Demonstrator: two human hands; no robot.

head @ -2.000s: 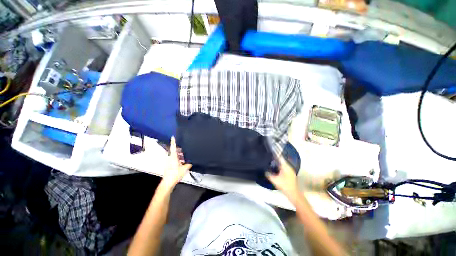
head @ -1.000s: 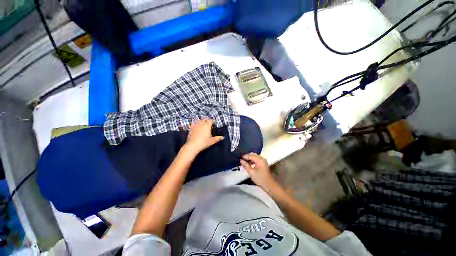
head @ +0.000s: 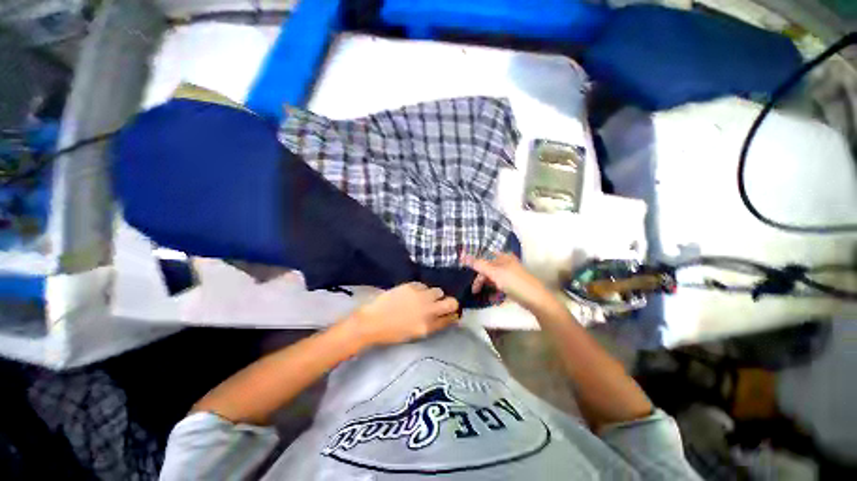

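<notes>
A plaid garment point(head: 423, 155) in dark and white checks lies over the blue padded board point(head: 202, 178). Its plain black section point(head: 329, 225) spreads along the board's near side. My left hand point(head: 409, 312) is at the near edge of the black cloth, fingers curled on it. My right hand point(head: 503, 280) is just right of it, fingers on the cloth near the board's right end. The hands are close together. The fingertips are partly hidden and blurred.
The steam iron point(head: 615, 285) is parked at the table's right edge, with black hoses point(head: 780, 280) running right. A metal tray point(head: 554, 176) lies behind it. A blue support arm point(head: 296, 56) and second blue board point(head: 691, 58) stand behind. A small dark rectangle point(head: 177, 275) lies front left.
The view has shifted. My left hand has come off the top of the cloth to the near edge beside my right hand. The black section now reaches diagonally toward the board's right end.
</notes>
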